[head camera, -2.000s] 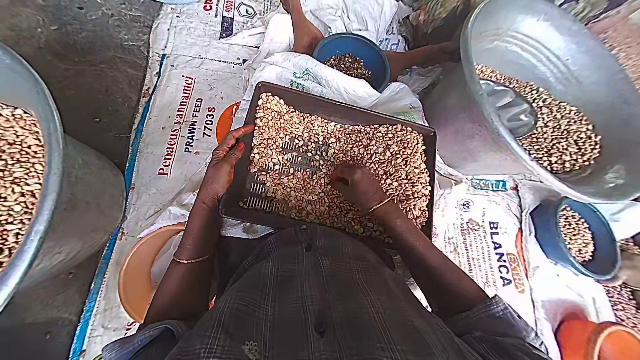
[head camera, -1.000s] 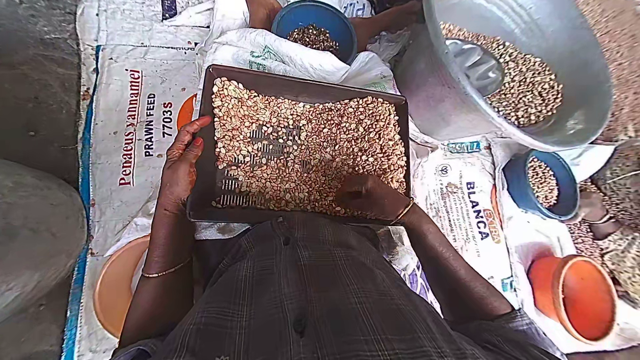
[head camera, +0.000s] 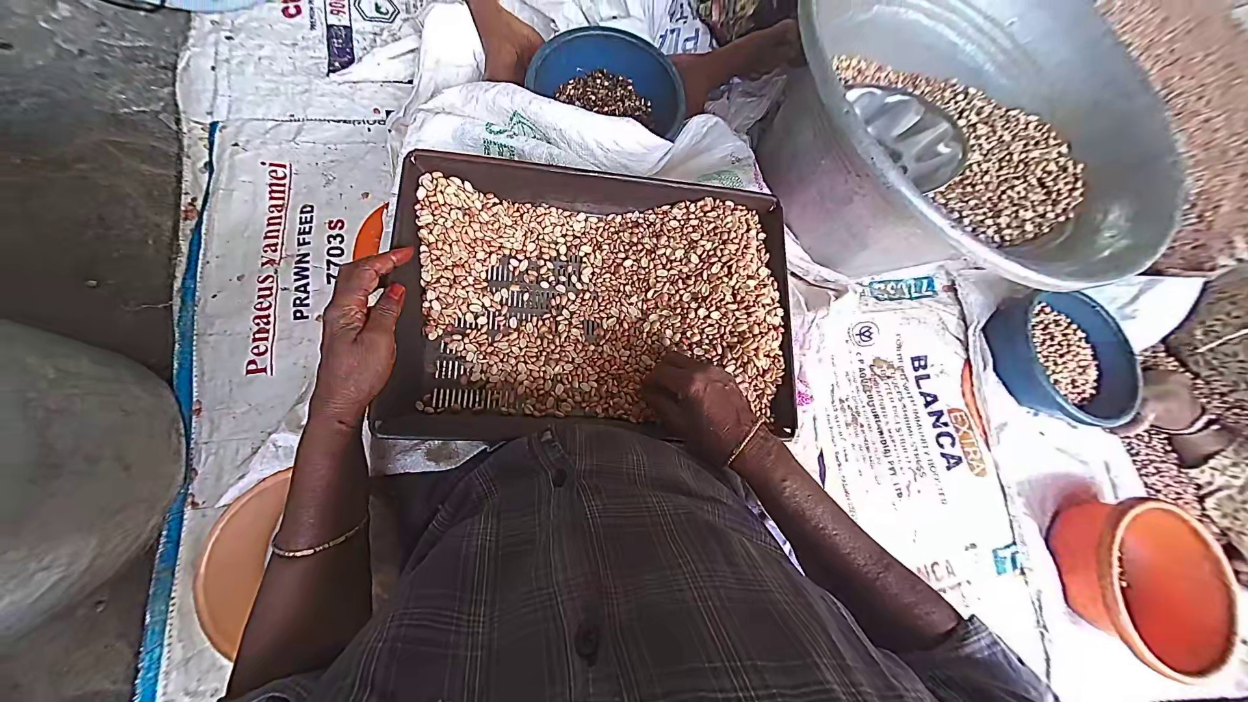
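A dark rectangular tray (head camera: 595, 190) with a slotted bottom lies in front of my body, covered with a layer of pale and reddish-brown nuts or beans (head camera: 546, 361). Along its left rim is my left hand (head camera: 363, 336), thumb and fingers closed on the edge. My right hand (head camera: 707, 400) rests among the nuts near the tray's lower right part, fingers curled down; whether it pinches any is hidden. Slots of the tray show through on the left and middle, where the layer is thinner.
A blue bowl (head camera: 671, 83) of darker pieces stands beyond the tray, between bare feet. At right are a large metal basin (head camera: 1131, 185) of nuts with a fluted metal bowl (head camera: 907, 136), a blue tub (head camera: 1121, 390) and an orange pot (head camera: 1082, 556). Printed sacks (head camera: 244, 429) cover the floor.
My right hand has moved from the middle of the tray toward its lower right side. My left hand stays at the left rim. The view has shifted somewhat.
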